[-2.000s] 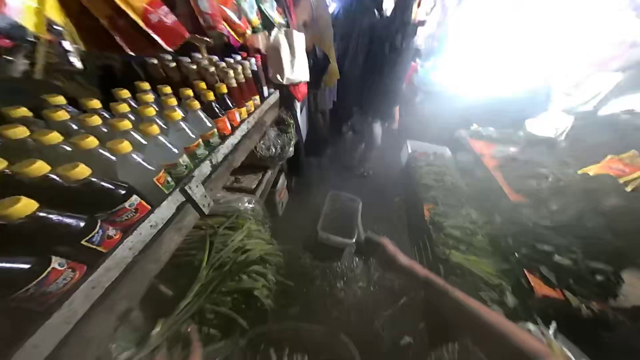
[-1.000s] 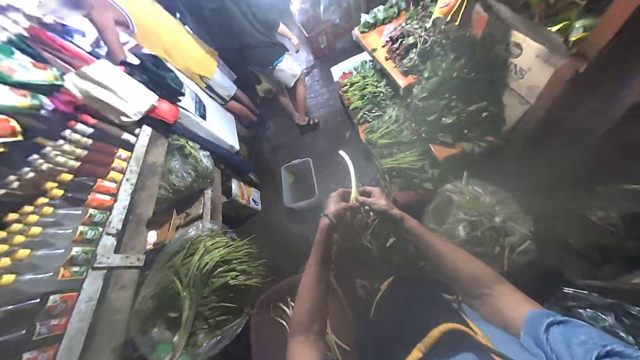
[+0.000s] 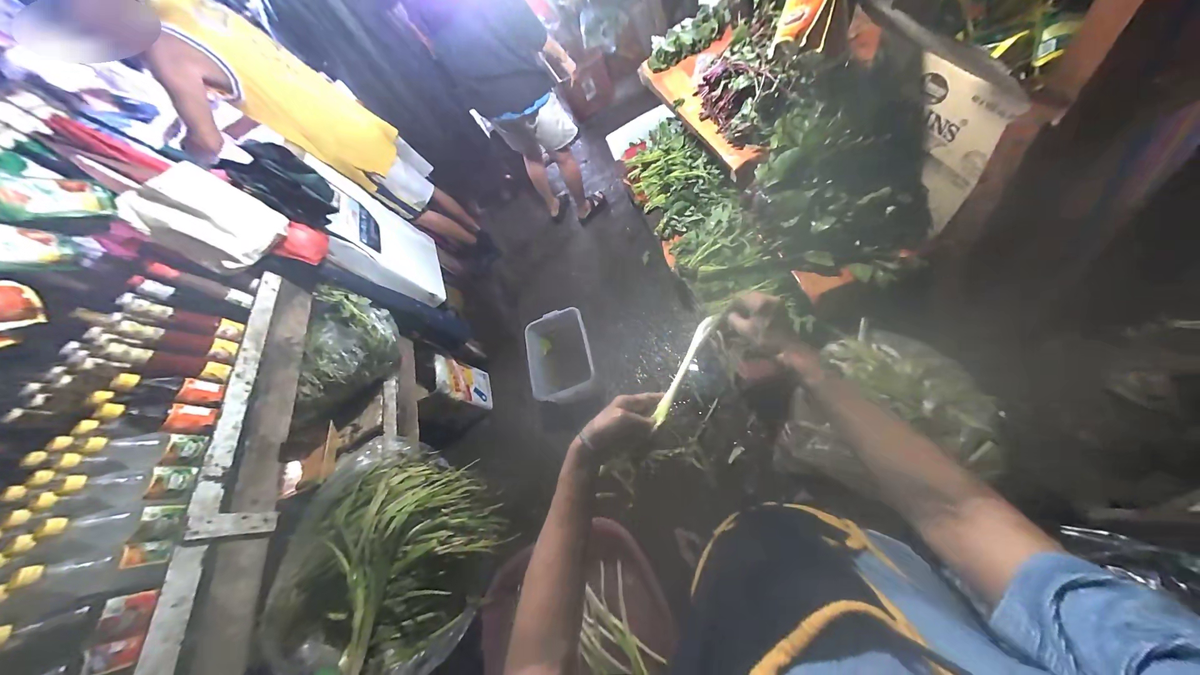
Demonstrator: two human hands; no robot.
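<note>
A pale green onion stalk [image 3: 686, 370] slants between my two hands. Its lower end is pinched in the fingers of my left hand [image 3: 621, 422]; the upper end is at my right hand [image 3: 757, 328], whose fingers are curled and blurred, so its hold is unclear. Loose trimmings [image 3: 656, 459] lie on the floor below. A reddish basin [image 3: 525, 609] with a few pale stalks stands beneath my left forearm. Left of it, a clear plastic bag [image 3: 291, 581] holds a big bunch of long green stalks [image 3: 403, 544]. Another bag of greens [image 3: 900, 403] sits beyond my right forearm.
A translucent plastic bin [image 3: 589, 347] stands on the wet floor ahead. Bottles [image 3: 178, 366] line a wooden shelf [image 3: 220, 487] at left. Leafy vegetables [image 3: 694, 178] and a cardboard box [image 3: 966, 131] are at right. One person in yellow [image 3: 300, 94] and another in shorts [image 3: 548, 127] stand ahead.
My hands were close together around the stalk one second ago; now they are apart, the right one farther up and to the right. The view has swung since the first frame.
</note>
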